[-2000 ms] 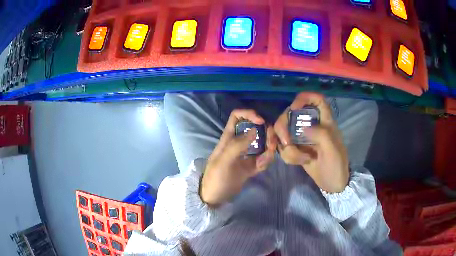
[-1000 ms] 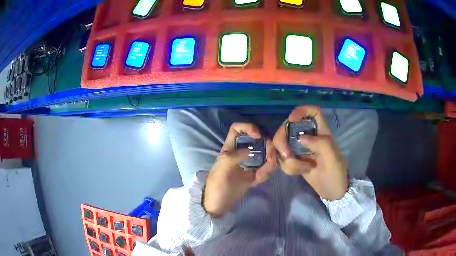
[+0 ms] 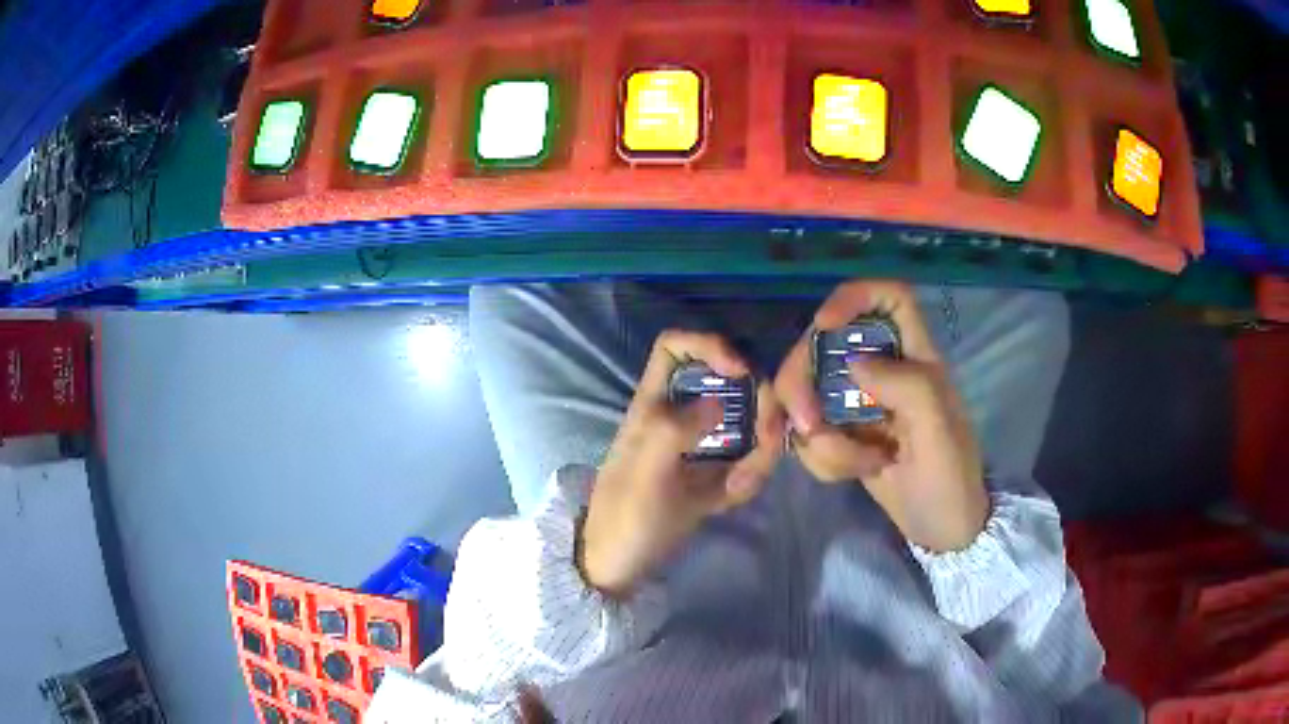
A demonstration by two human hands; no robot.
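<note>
My left hand [image 3: 653, 460] holds a strapless smartwatch [image 3: 728, 410] over my lap, its dark screen showing short white text rows, my thumb partly over its face. My right hand [image 3: 905, 424] holds another smartwatch [image 3: 837, 371] beside it, also with a dark menu screen, my thumb across the face. Above my knees, the red-orange tray [image 3: 566, 195] lies on the shelf. In its front row, watches glow white with green edges, like the one at the left [image 3: 513, 122], or yellow-orange, like the one near the middle [image 3: 848, 119].
The blue shelf edge [image 3: 424, 243] runs above my knees. Black cables [image 3: 134, 156] lie at the shelf's left end. A red-orange tray of dark watches [image 3: 311, 639] stands low at the left by a blue stool [image 3: 410, 569]. Red boxes [image 3: 43, 375] stand at the far left.
The tray screens have changed colour, from orange, yellow and blue, through blue and white, to white-green and yellow-orange. The held screens now show different menu rows. Both hands remain on their watches.
</note>
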